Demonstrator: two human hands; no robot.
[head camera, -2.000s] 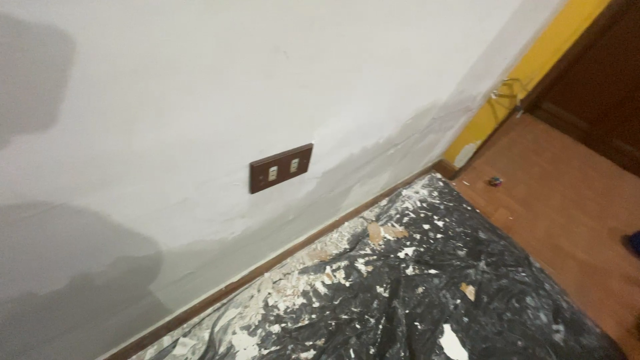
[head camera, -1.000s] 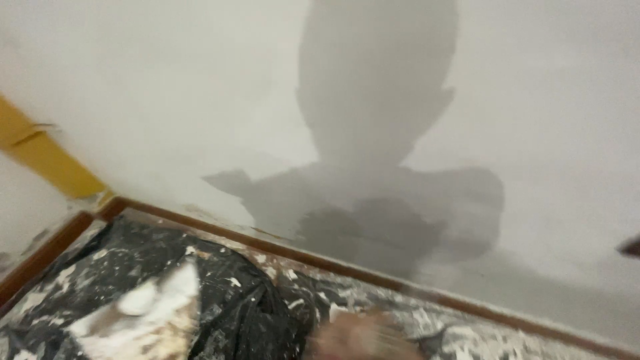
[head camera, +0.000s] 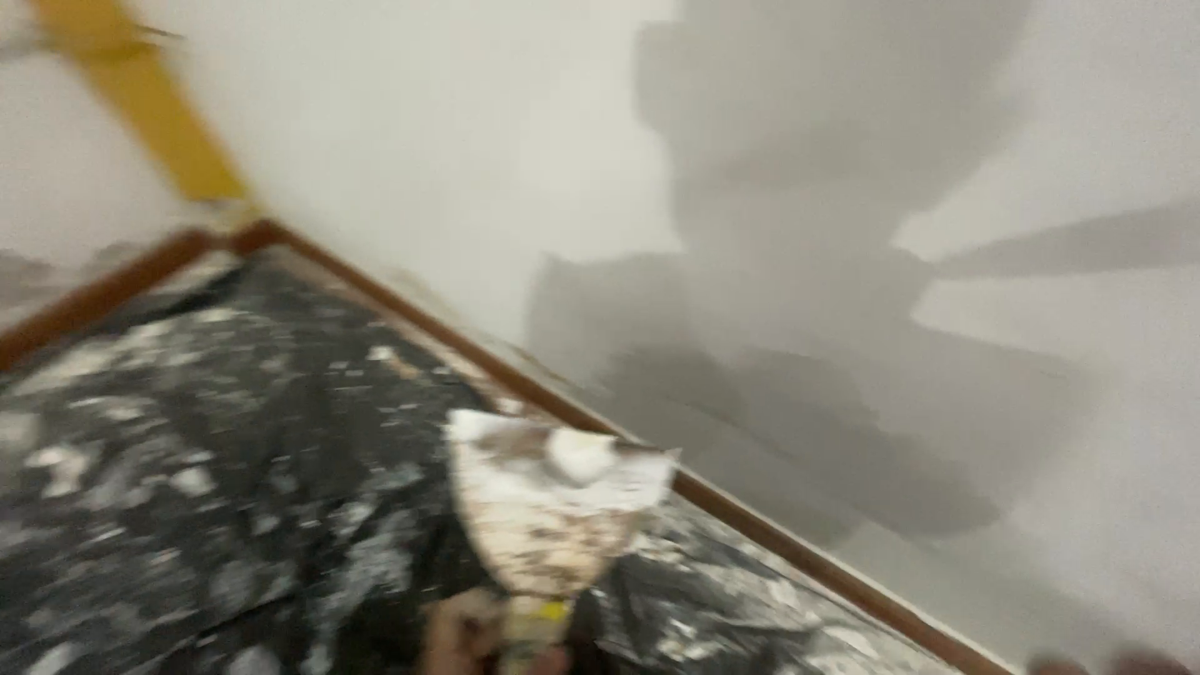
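Note:
My left hand (head camera: 487, 637) is at the bottom centre, its fingers around the handle of a putty knife (head camera: 544, 562). The knife's broad blade points up and carries white, wet-looking filler (head camera: 586, 455) along its far edge. Beyond it is the white wall (head camera: 422, 122), where large shadows fall. Only blurred fingertips of my right hand (head camera: 1078, 664) show at the bottom right edge, close to the wall; the rest of that hand is hidden, and whether it holds anything cannot be seen.
Black plastic sheeting (head camera: 309, 375), spotted with white debris, covers the floor. A brown baseboard (head camera: 806, 558) runs along the wall to the corner. Another baseboard (head camera: 103, 295) meets it at the left, under a yellow painted strip (head camera: 155, 112).
The view has swung from the brown outlet plate to the wall corner. The filler-loaded putty knife, absent two seconds ago and blurred at lower left one second ago, is now at lower centre.

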